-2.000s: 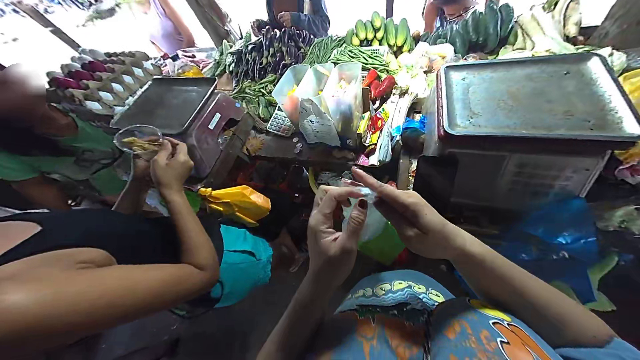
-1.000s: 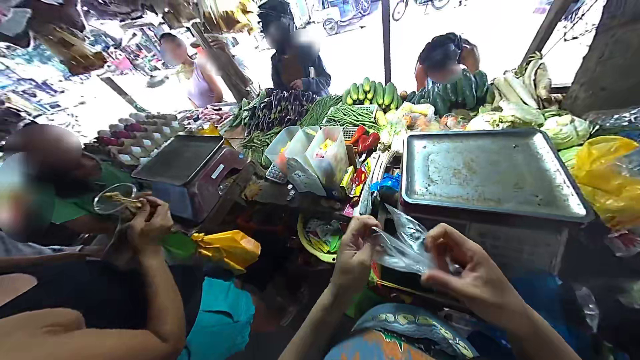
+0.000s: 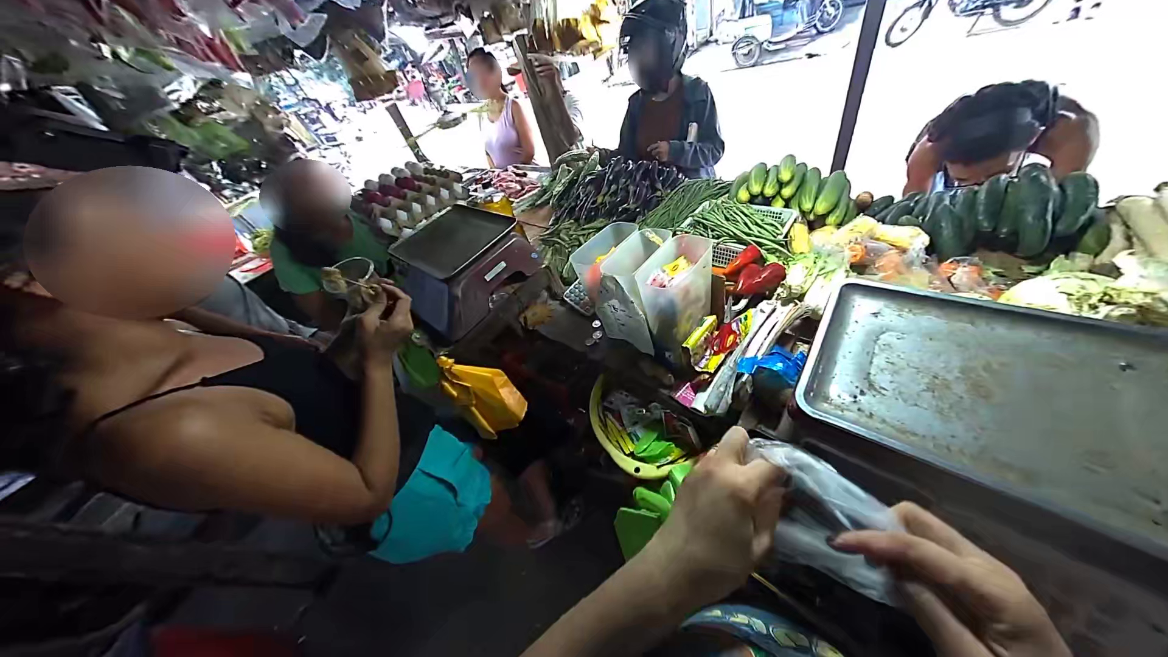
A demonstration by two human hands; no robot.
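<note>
A clear plastic bag [image 3: 826,511] is stretched between my two hands at the lower right. My left hand [image 3: 730,511] grips one end of it with bent fingers. At the bag's other end is my right hand [image 3: 958,575], its fingers and thumb closed on the plastic. Just beyond the bag lies a metal weighing tray [image 3: 995,392] with a stained surface. A yellow-rimmed basket [image 3: 598,424] holding small packets is to the left of my left hand, with green plastic bags [image 3: 639,525] beneath it.
White plastic containers [image 3: 680,287], red peppers [image 3: 759,277], green beans [image 3: 744,226], eggplants [image 3: 630,192] and dark green squashes [image 3: 1031,210] cover the stall. At the left, a person [image 3: 338,438] holds a clear cup near a second scale [image 3: 456,242]. Other people stand across the stall.
My hands, close together two seconds ago, have moved apart with the bag stretched between them. The view has turned left.
</note>
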